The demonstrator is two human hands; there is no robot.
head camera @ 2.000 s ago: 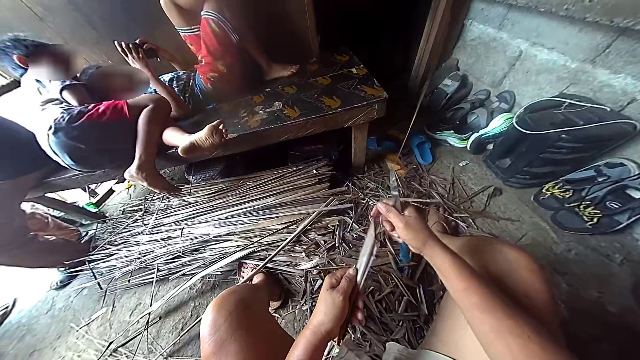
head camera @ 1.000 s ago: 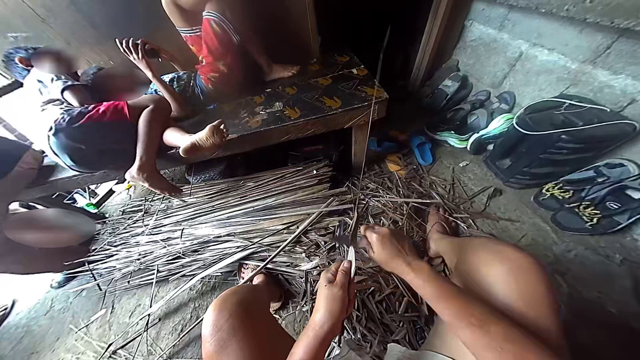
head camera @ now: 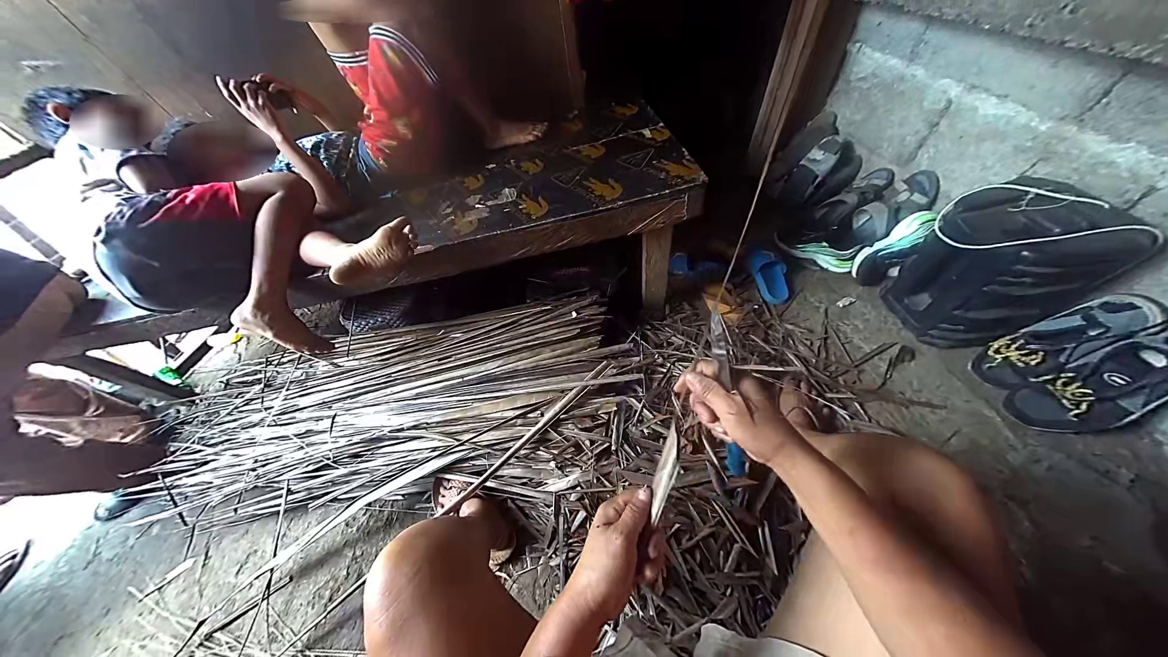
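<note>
My left hand (head camera: pixel 620 538) grips the lower end of a pale dried leaf piece (head camera: pixel 668 470), which points up. Ahead and to the right, my right hand (head camera: pixel 735 411) is closed around what looks like a knife, its shiny blade (head camera: pixel 719 338) pointing away from me. A long thin strip (head camera: pixel 750 214) rises beyond the blade; whether my right hand also holds it, I cannot tell. Long dried leaf strips (head camera: pixel 411 401) lie in a wide pile on the floor at left. Short brown scraps (head camera: pixel 721 557) are heaped between my legs.
Two or more people rest on a patterned wooden bench (head camera: pixel 557 182), bare feet hanging near the strips. By the block wall lie a black bag (head camera: pixel 1031 255), sandals (head camera: pixel 1077 365) and more footwear (head camera: pixel 821 182). A blue slipper (head camera: pixel 769 276) lies near the bench leg (head camera: pixel 655 269).
The blade was pointing left near my left hand one second ago; now it points forward. My hands have moved farther apart. At the left edge, another person's arm has shifted.
</note>
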